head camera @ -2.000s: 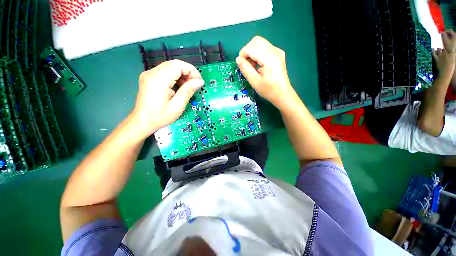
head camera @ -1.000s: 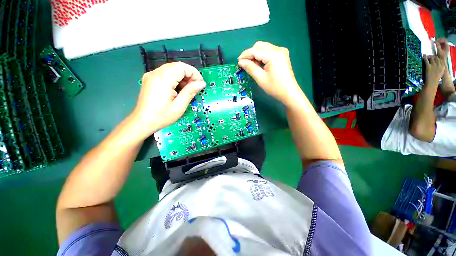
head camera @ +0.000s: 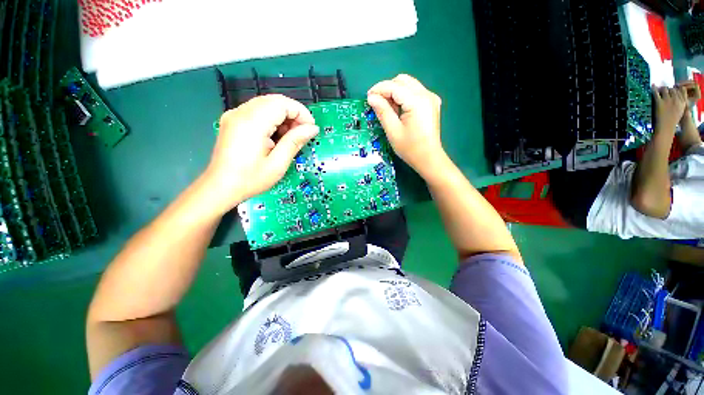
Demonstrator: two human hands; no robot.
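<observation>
A green circuit board panel point(head camera: 347, 181) with small blue and black parts lies on a black board holder point(head camera: 315, 261), before my body. My left hand point(head camera: 258, 146) is over the panel's left part, thumb and forefinger pinched together near its upper middle. My right hand point(head camera: 409, 119) is at the panel's upper right corner, thumb and forefinger also pinched. Whether either pinch holds a small component is hidden by the fingertips. My left hand covers the panel's upper left area.
A white component sheet point(head camera: 255, 35) with red parts lies beyond the holder. Stacked green boards point(head camera: 46, 177) and a small separate board point(head camera: 94, 108) are at left. Black spare holders point(head camera: 548, 85), a red stool point(head camera: 525, 202) and another person's arm point(head camera: 656, 166) are at right.
My right hand has shifted slightly at the panel's upper right corner, its fingers staying pinched. My left hand has stayed nearly still. The other person's hands at right have moved a little.
</observation>
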